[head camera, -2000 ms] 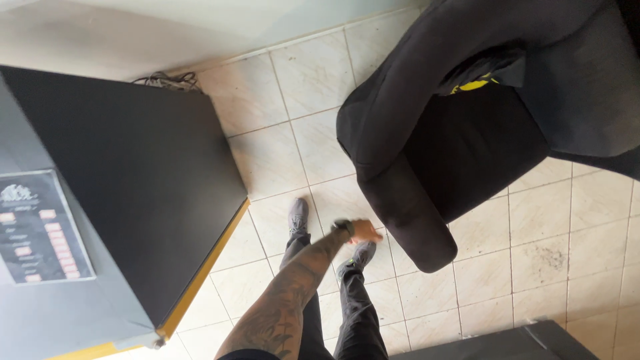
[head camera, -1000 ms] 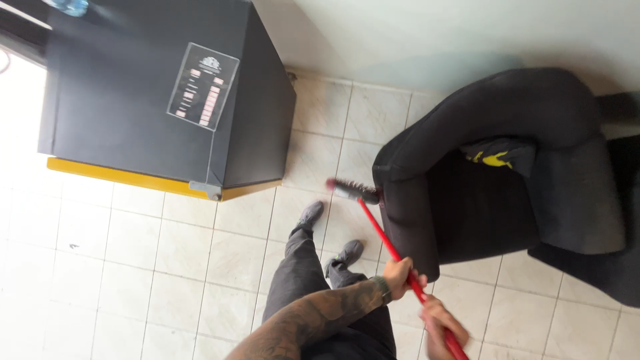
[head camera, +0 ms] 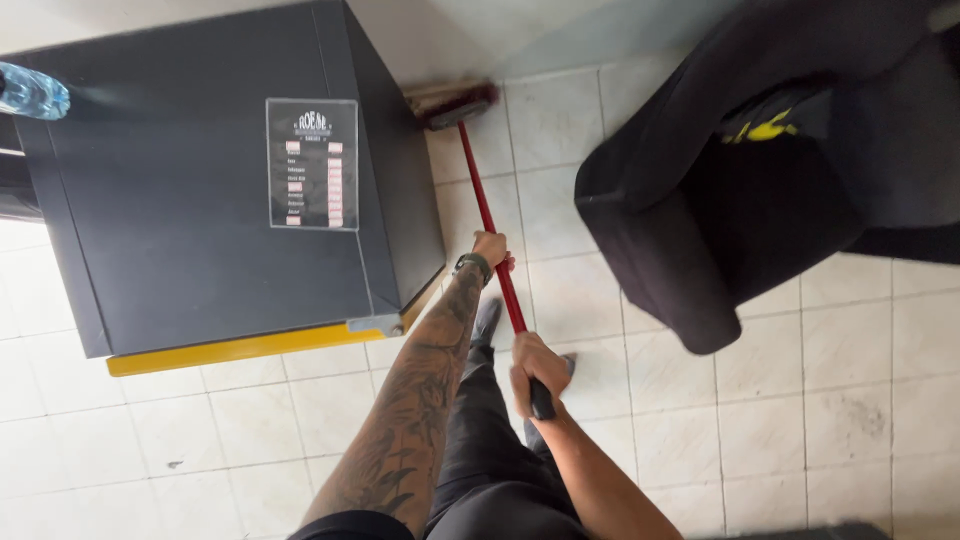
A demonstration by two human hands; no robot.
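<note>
A broom with a red handle (head camera: 479, 184) runs from my hands up to the wall. Partway along it my left hand (head camera: 491, 249), with a dark watch on the wrist, is closed around the handle. My right hand (head camera: 538, 366) grips the same handle lower down, just above its black end grip. The broom head (head camera: 460, 107), with dark red bristles, lies at the foot of the wall, close beside the back corner of a dark grey counter. Its bristles are blurred.
The counter (head camera: 187, 247) at left has a yellow lower edge and carries a printed sign (head camera: 313, 180) and a clear plastic bottle (head camera: 34, 91). A black upholstered armchair (head camera: 660, 255) stands at right, a dark cloth with yellow marking (head camera: 765, 129) on it. Floor tiles (head camera: 570, 300) show between them.
Two seconds ago only one hand showed, without the broom. A second ago the broom head was by the armchair; now it is against the wall beside the counter, both hands still on the handle.
</note>
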